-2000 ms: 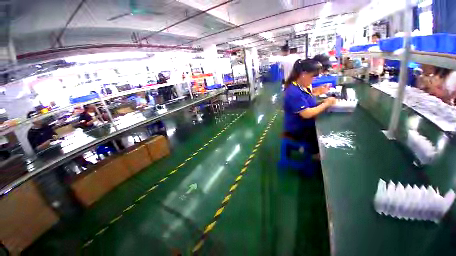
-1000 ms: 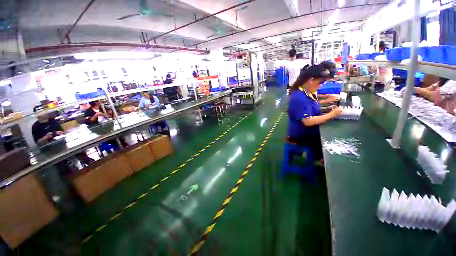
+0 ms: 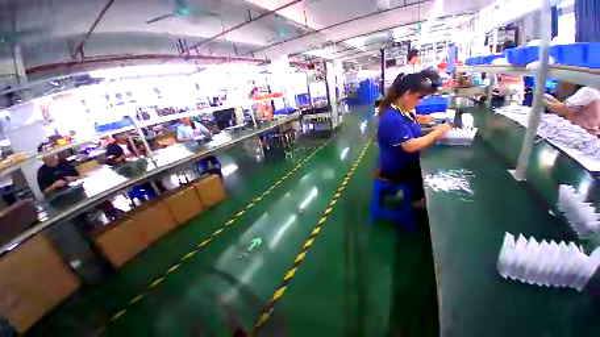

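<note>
A row of white pieces [image 3: 543, 262] with a saw-tooth top lies on the dark-green bench [image 3: 483, 263] at the lower right. A second white row [image 3: 577, 210] stands behind it, near the right edge of the picture. Neither my left hand nor my right hand is in view.
A person in blue [image 3: 402, 138] sits on a blue stool [image 3: 392, 201] at the bench, hands at a white row [image 3: 457, 136]. Loose glittery bits [image 3: 449, 180] lie nearby. A shelf post [image 3: 534, 99] stands at right. Brown cartons [image 3: 161, 214] stand across the aisle.
The second white row has shifted up and rightward, closer to the first row. The view has moved slightly. The coworker's hands have moved a little at their row.
</note>
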